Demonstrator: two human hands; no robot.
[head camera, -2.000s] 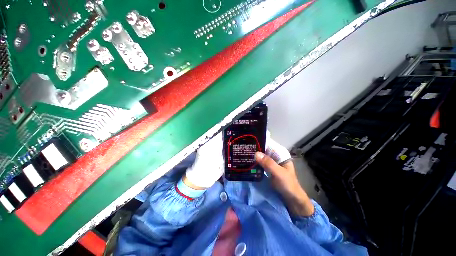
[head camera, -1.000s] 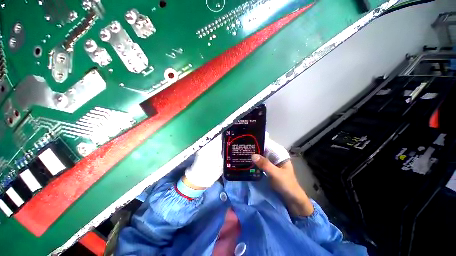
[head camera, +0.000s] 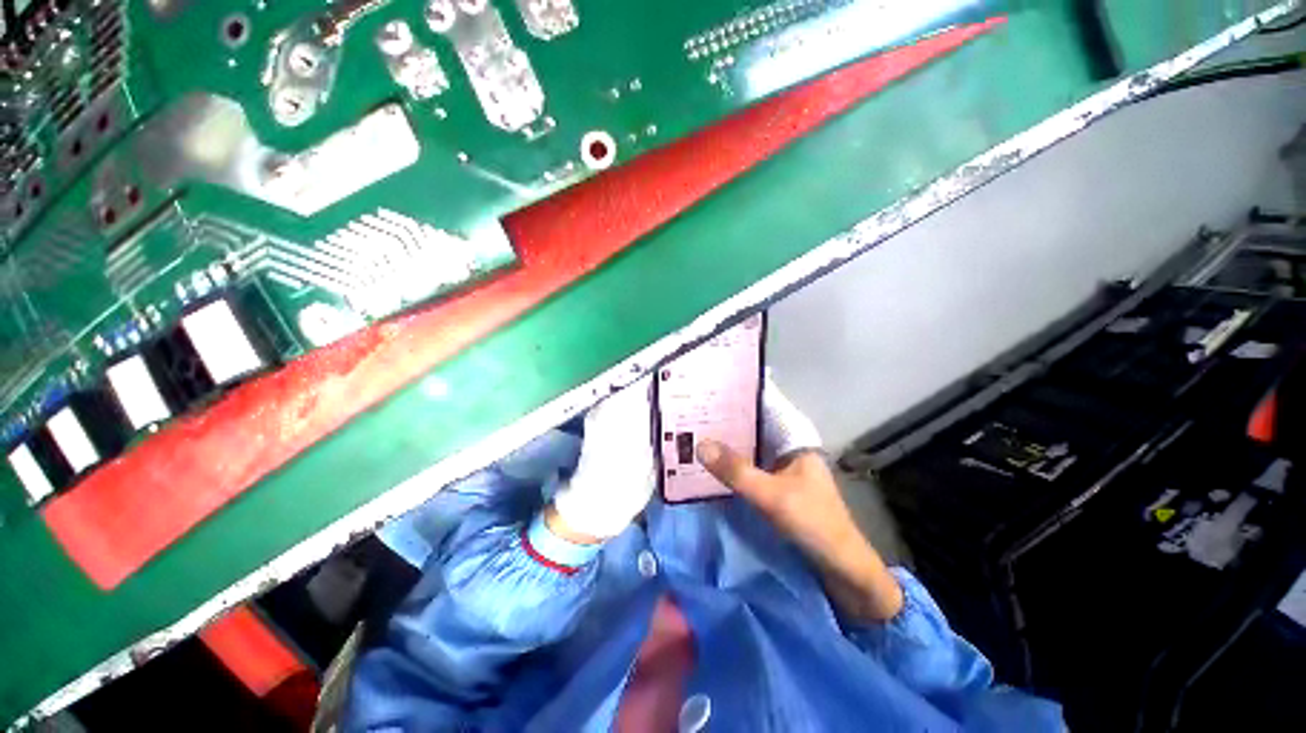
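Observation:
A smartphone with a lit, pale pink screen is held upright just below the bench edge; its top corner is cut off by that edge. My left hand, in a white glove with a blue and red band at the cuff, holds the phone from its left side. My right hand reaches over from the right, its bare thumb on the lower part of the screen; white glove fabric shows behind the phone. The fingers behind the phone are hidden.
A large green circuit board with silver pads lies on a red mat on the green bench mat. Its worn white edge runs diagonally. Black transistors line the board's lower left. Dark panels stand at right.
The phone screen has changed from a dark page with a red circle to a pale pink page. The view has shifted, so the board sits further right and higher. The right thumb has moved slightly left.

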